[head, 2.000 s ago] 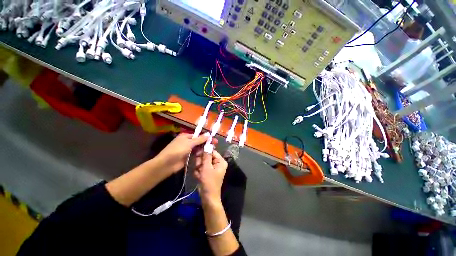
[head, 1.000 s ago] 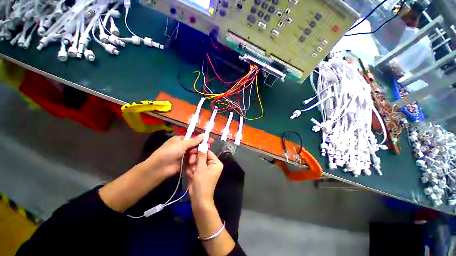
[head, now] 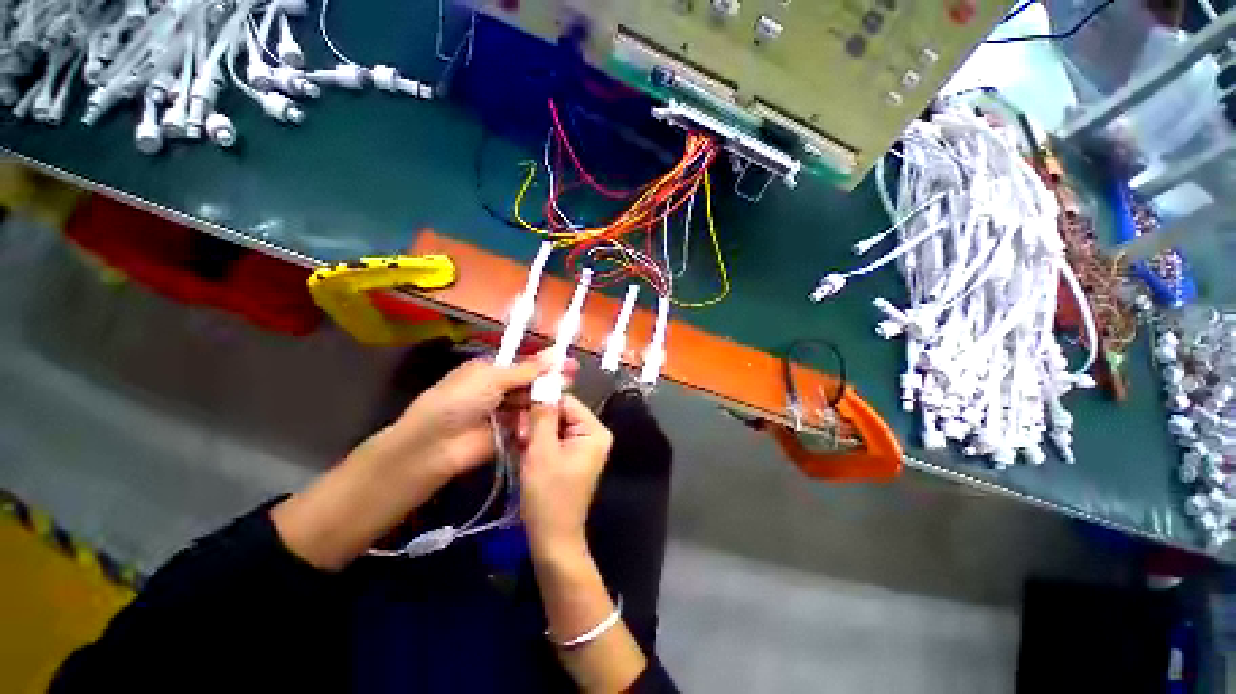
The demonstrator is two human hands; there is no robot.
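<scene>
A white cable assembly (head: 431, 541) hangs in a loop below my hands, with a thicker moulded piece partway along. My left hand (head: 468, 410) grips one white plug end at the first test lead (head: 525, 309) from the left. My right hand (head: 564, 458) grips another white plug (head: 548, 385) in line with the second test lead (head: 572, 315). The fingers hide whether the plugs are fully seated. Two more test leads stand free to the right on the orange fixture strip (head: 712, 365).
A beige tester (head: 868, 68) stands behind, with thin coloured wires (head: 664, 203) running to the strip. A yellow clamp (head: 366, 292) and an orange clamp (head: 874, 441) sit at the strip's ends. White cables lie at left (head: 190, 61) and right (head: 983, 298); small white parts (head: 1204, 420) lie far right.
The view has shifted, so the tester's screen has left the picture. Both hands stay at the two left test leads, and the hanging cable has swung slightly.
</scene>
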